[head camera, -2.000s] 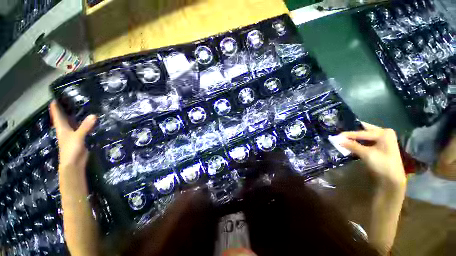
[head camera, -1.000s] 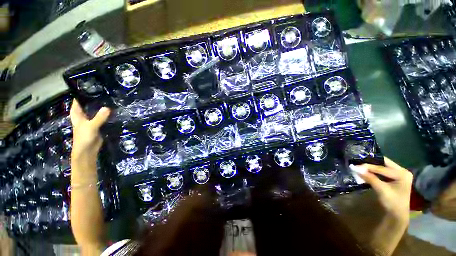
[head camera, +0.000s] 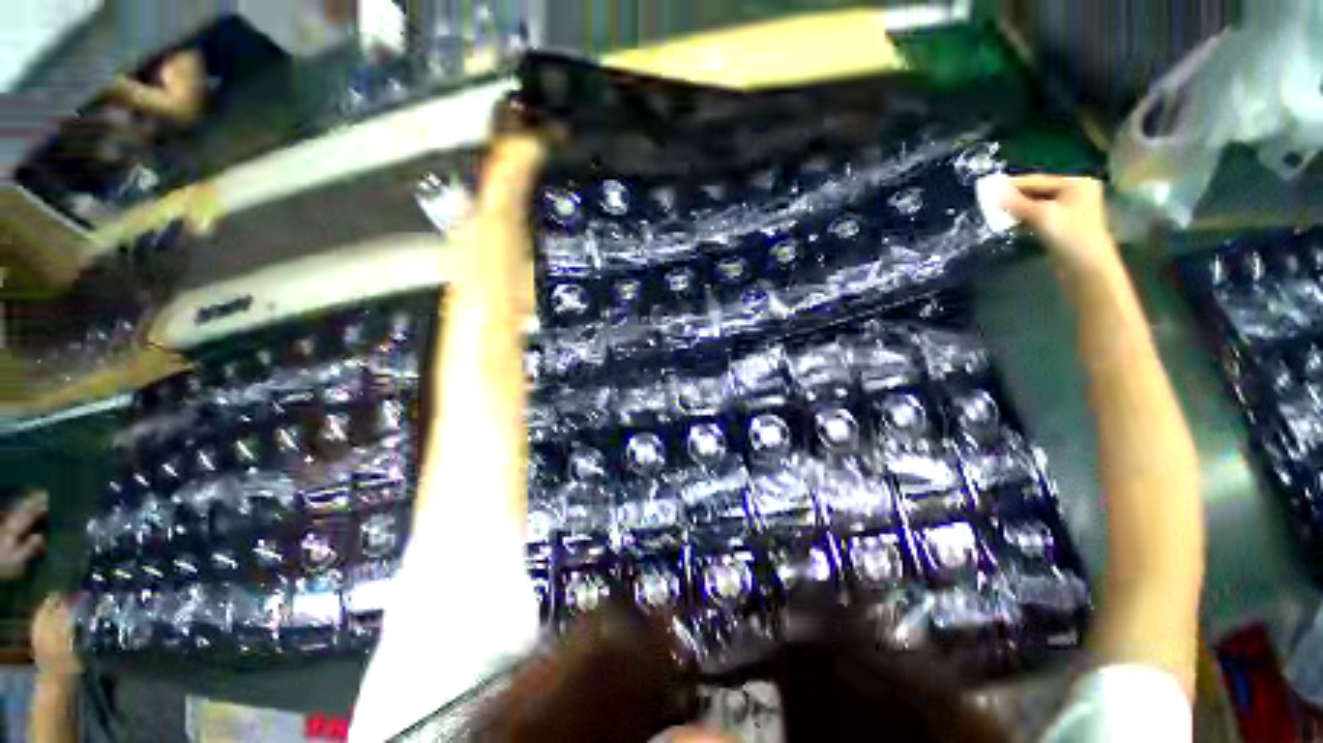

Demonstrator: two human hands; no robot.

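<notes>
A black blister tray point(head camera: 755, 261) with rows of round silver-faced units is held out at the far side of the bench, its near edge over another filled tray point(head camera: 813, 479). My left hand point(head camera: 514, 145) grips its far left corner; my forearm hides the tray's left side. My right hand point(head camera: 1056, 211) grips the right end, with a small white cloth or pad point(head camera: 998, 203) pinched in the fingertips. Crinkled clear film lies between the rows. The picture is slightly blurred.
More filled trays lie to the left point(head camera: 261, 494) and right point(head camera: 1277, 334). A pale raised strip point(head camera: 305, 290) and yellow board point(head camera: 769, 51) are beyond. A clear plastic bag point(head camera: 1233, 109) is at far right. Other people's hands show at far left point(head camera: 55, 634) and upper left point(head camera: 177, 90).
Both hands have moved the held tray away from me towards the far side. Another filled tray now shows in front of me. The view has shifted, showing more of the left side.
</notes>
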